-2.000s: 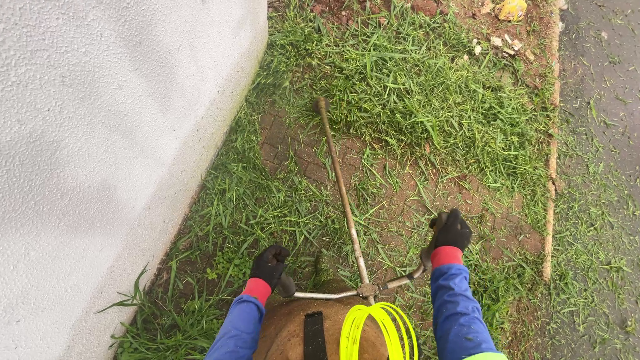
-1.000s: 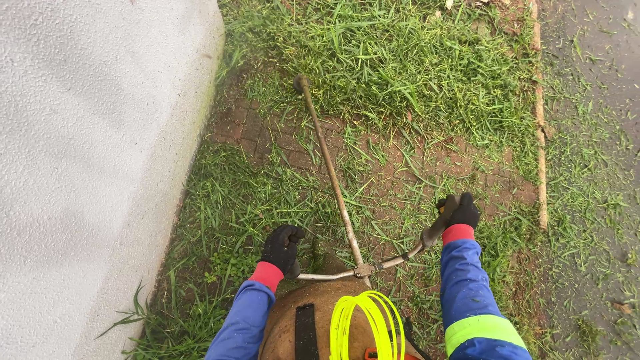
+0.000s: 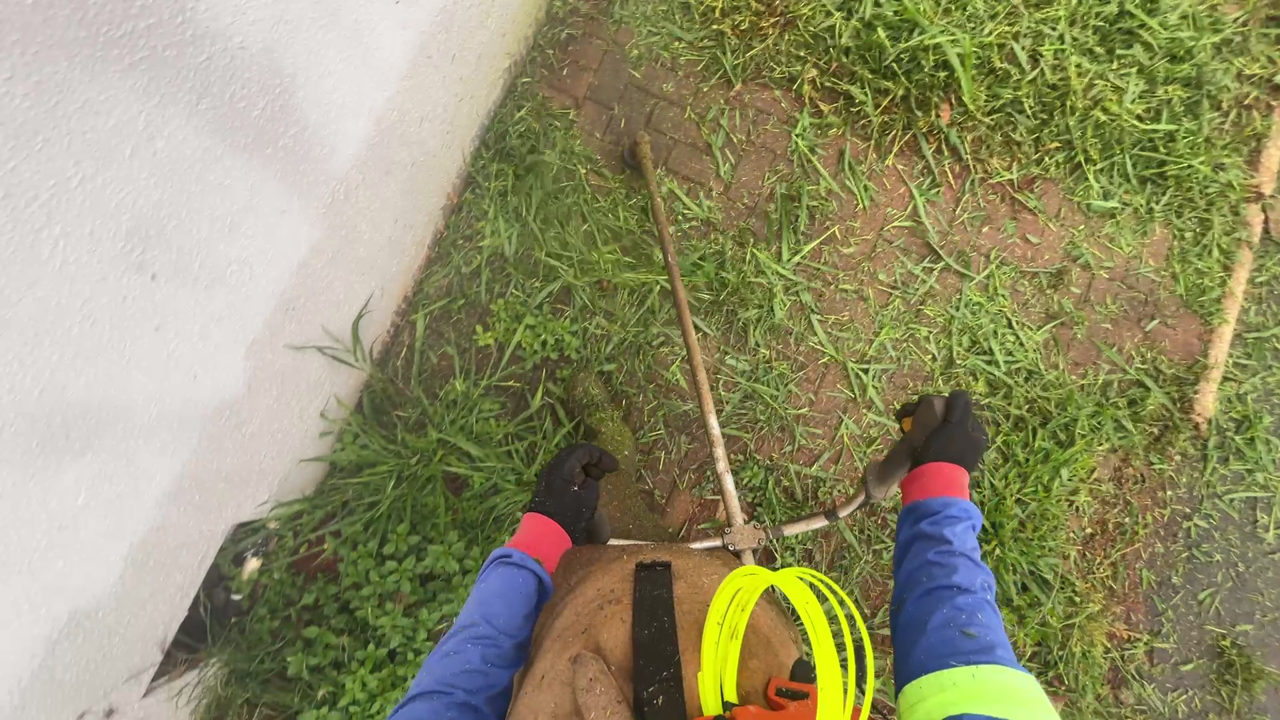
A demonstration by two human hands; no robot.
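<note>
A string trimmer's long metal shaft (image 3: 692,345) runs forward from its handlebar (image 3: 808,523), and its cutting head (image 3: 634,152) is over brick paving near the white wall. My right hand (image 3: 948,430), in a black glove, is closed on the right handlebar grip (image 3: 890,472). My left hand (image 3: 573,490), also gloved in black, is curled around the left end of the bar, whose grip is mostly hidden. Below the bar are a brown leather apron (image 3: 590,620), a black strap (image 3: 657,640), a coil of neon yellow trimmer line (image 3: 715,640) and an orange part of the machine (image 3: 790,700).
A white textured wall (image 3: 200,260) stands on the left, with tall grass and leafy weeds (image 3: 350,620) at its foot. Cut grass (image 3: 1050,130) lies over the brick pavers (image 3: 640,90). A dirt-covered kerb edge (image 3: 1232,300) and grey pavement (image 3: 1210,580) are on the right.
The trimmer's head has swung left toward the wall, onto the brick paving. Both hands stay at the handlebar. The view has shifted, bringing more of the wall's foot and weeds into the lower left.
</note>
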